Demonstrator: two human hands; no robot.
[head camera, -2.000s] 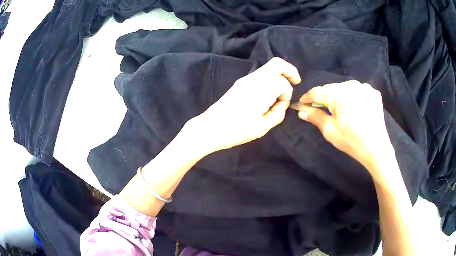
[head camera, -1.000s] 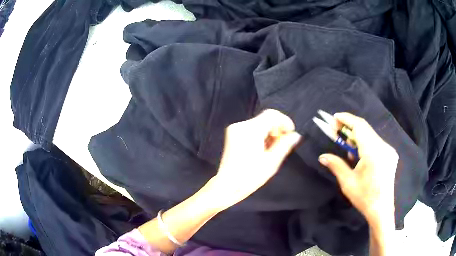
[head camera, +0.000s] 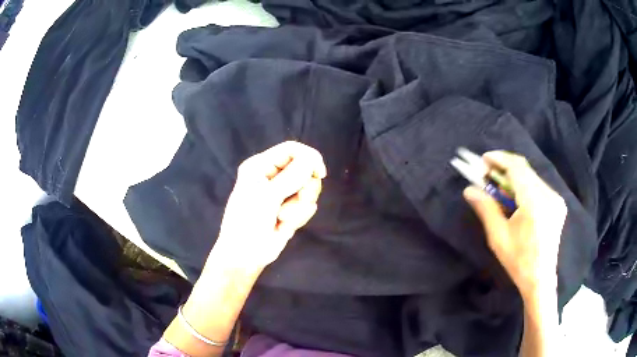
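A dark garment (head camera: 335, 237) lies spread and rumpled in front of me, with straight seams and a folded piece at its right. My left hand (head camera: 276, 195) is over the garment's middle with its fingers curled in; whether a thread is between them is too small to tell. My right hand (head camera: 520, 213) is at the right over the garment and holds the thread snips (head camera: 483, 183). Their pale blades point up and left, slightly blurred and apart, clear of the left hand. Their handle is blue.
The white table top (head camera: 133, 118) shows at the left. A pile of dark garments (head camera: 601, 84) lies behind and to the right. Another dark cloth (head camera: 66, 104) lies at upper left. More dark cloth (head camera: 77, 279) is at lower left, beside a blue edge (head camera: 42, 312).
The two hands came apart. My left hand has moved left and down, off the folded piece. My right hand has moved right and down with the snips, whose blades now show.
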